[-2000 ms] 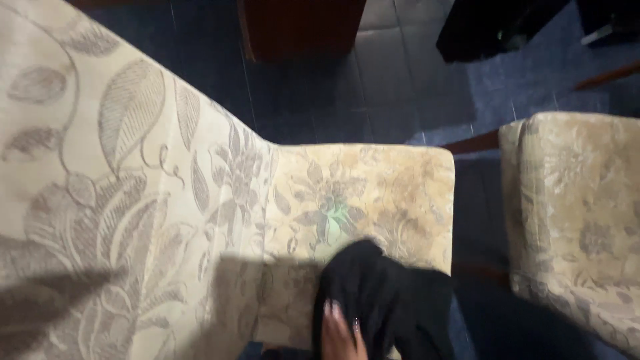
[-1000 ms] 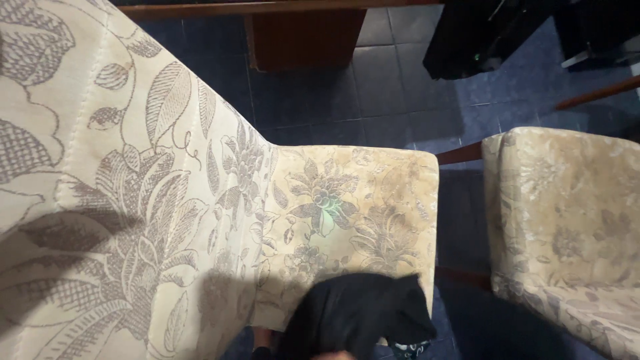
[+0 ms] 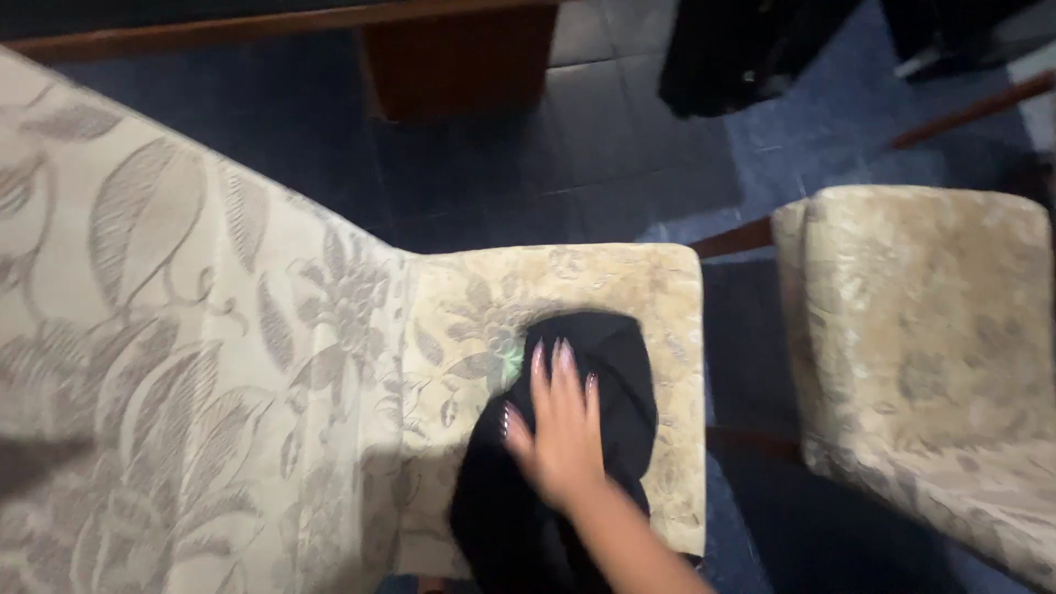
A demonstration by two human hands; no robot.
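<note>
My right hand lies palm down on a bunched black cloth, fingers spread and pointing toward the top of the view. Under the cloth is the seat of an upholstered chair, cream with a grey-brown leaf and flower pattern and yellowish-brown discoloured areas. A small green mark shows on the seat just left of the cloth. The chair's tall patterned backrest fills the left side. The cloth hides the middle of the seat and its near part. My left hand is not in view.
A second upholstered chair stands at the right on wooden legs. Dark tiled floor lies between and beyond the chairs. Along the top are a wooden table edge, its brown base and a dark object.
My right hand and the black cloth have moved farther up over the seat. The hand, mostly cut off at the bottom edge before, now shows whole, and the cloth covers more of the seat's middle.
</note>
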